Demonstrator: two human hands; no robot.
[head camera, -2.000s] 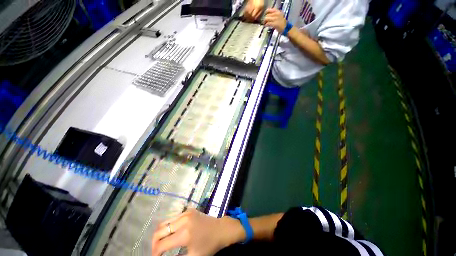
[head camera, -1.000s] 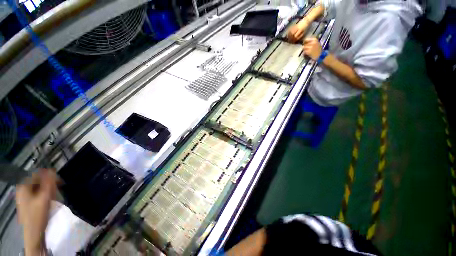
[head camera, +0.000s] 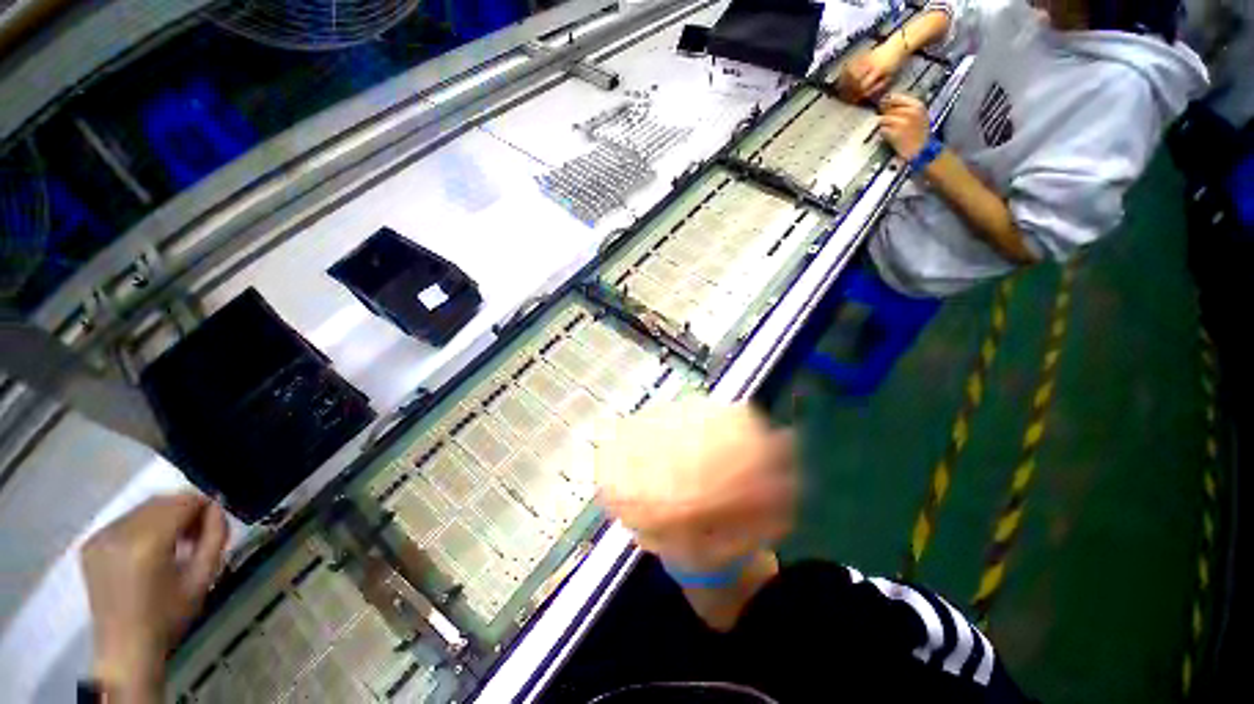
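Observation:
A pale circuit board panel (head camera: 516, 461) lies in a dark carrier, with short black component rows along its long edges. A dark crossbar (head camera: 399, 585) separates it from another panel (head camera: 296, 646) nearer me. My left hand (head camera: 151, 571) is at the lower left, below the large black parts bin, fingers curled; whether it holds anything cannot be told. My right hand (head camera: 701, 475), blurred, with a blue strap at the wrist, is over the panel's right edge and the rail; its fingertips are not clear, so any held part is hidden.
Large parts bin (head camera: 255, 406) and smaller labelled bin (head camera: 406, 286) stand on the white bench left of the line. Metal grids (head camera: 598, 179) lie farther up. A person in grey (head camera: 1018, 151) works at the far panel. The white rail (head camera: 571, 612) runs along the near side.
My right hand has come up over the panel edge from the bottom of the picture. My left hand has shifted right and down, below the large bin. The view has shifted along the line.

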